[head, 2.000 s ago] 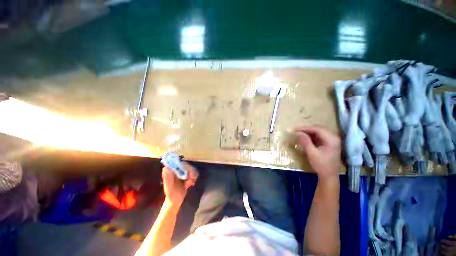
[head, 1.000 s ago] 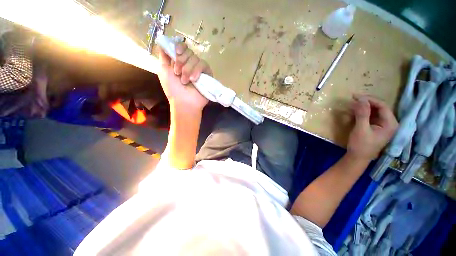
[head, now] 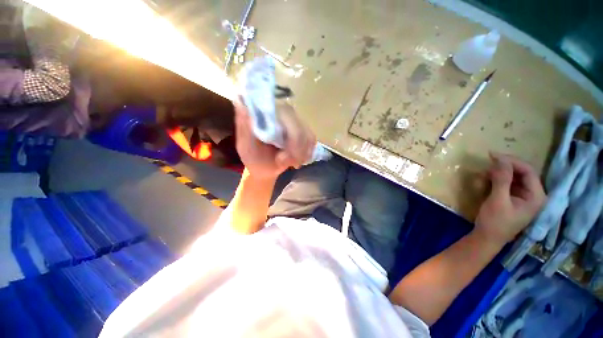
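My left hand is closed around a grey-white handle unit above the bench's front edge, left of centre. The unit's flared head points up and away; a small dark piece sticks out beside it. Part of the unit is hidden by the fingers, and a pale end shows right of the hand. My right hand rests near the bench's front edge at the right, fingers curled and slightly apart, with nothing visible in it. It is just left of the piled handle units.
On the bench are a squeeze bottle, a pen-like tool, a small white cap and small parts by a thin rod. Blue crates stand lower left. A person's sleeve shows far left.
The view has turned and shifted. The unit in my left hand has swung so its head end shows larger, and its tail is now mostly hidden. My right hand stays by the pile.
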